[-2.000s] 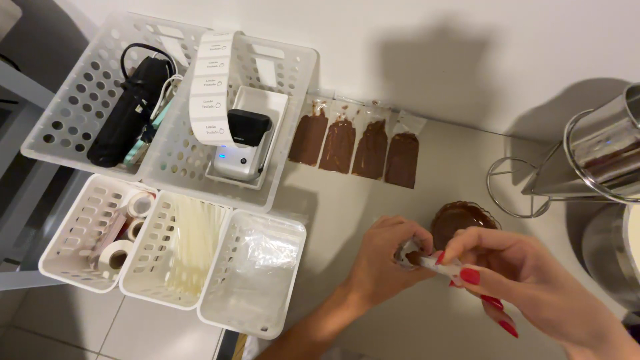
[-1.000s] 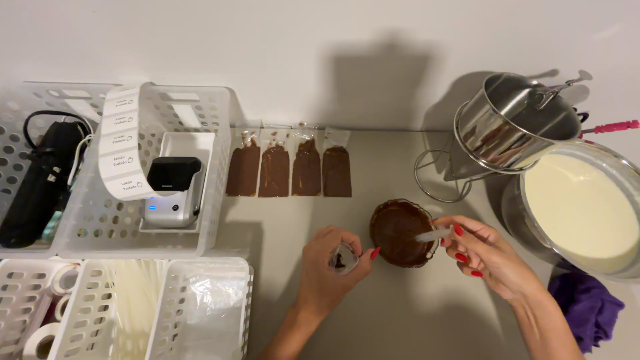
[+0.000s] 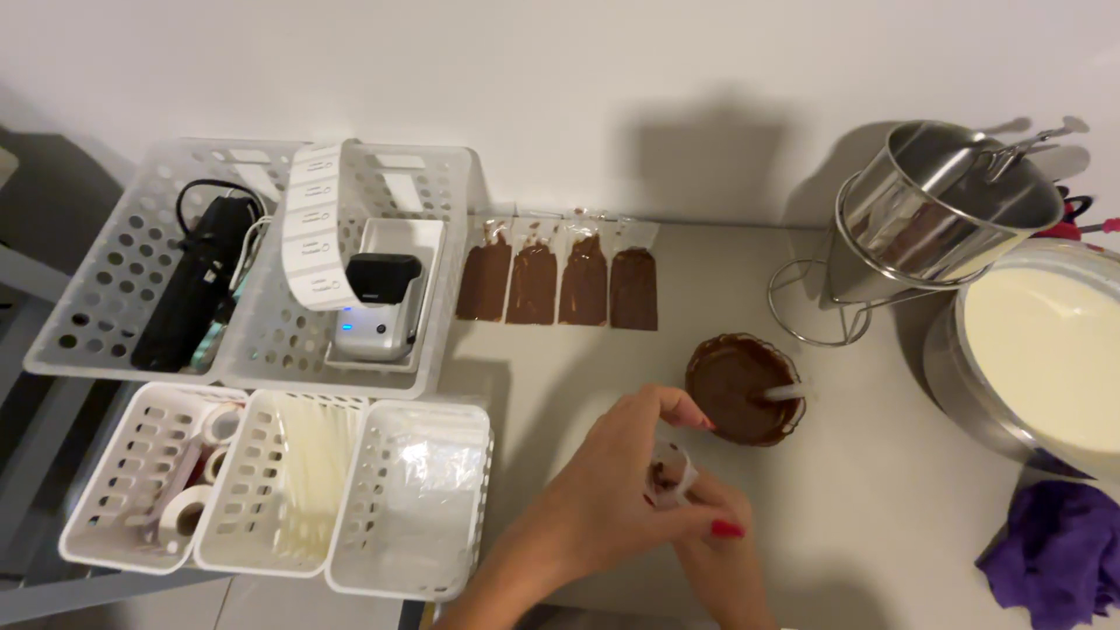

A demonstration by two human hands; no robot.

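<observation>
My left hand [image 3: 612,494] grips the rim of a small clear plastic bag [image 3: 670,472] smeared with chocolate inside. Beneath it, partly hidden, my right hand [image 3: 722,542] is at the bag's lower side; whether its fingers grip the bag is hidden. Just beyond the hands stands a bowl of melted chocolate [image 3: 739,394], its rim coated, with a translucent spoon handle [image 3: 783,393] leaning out to the right. Several clear bags with chocolate in them [image 3: 582,280] lie flat in a row near the wall.
Perforated plastic baskets [image 3: 420,350] at left hold a label printer [image 3: 376,328], a black device [image 3: 197,284], tape rolls, pale strips and clear bags. At right are a steel funnel [image 3: 949,210] on a wire stand [image 3: 779,306], a pot of cream-coloured liquid [image 3: 1050,359] and a purple cloth [image 3: 1059,551].
My right hand has let go of the spoon, which now rests in the chocolate bowl, and has moved left and down to the bag beside my left hand.
</observation>
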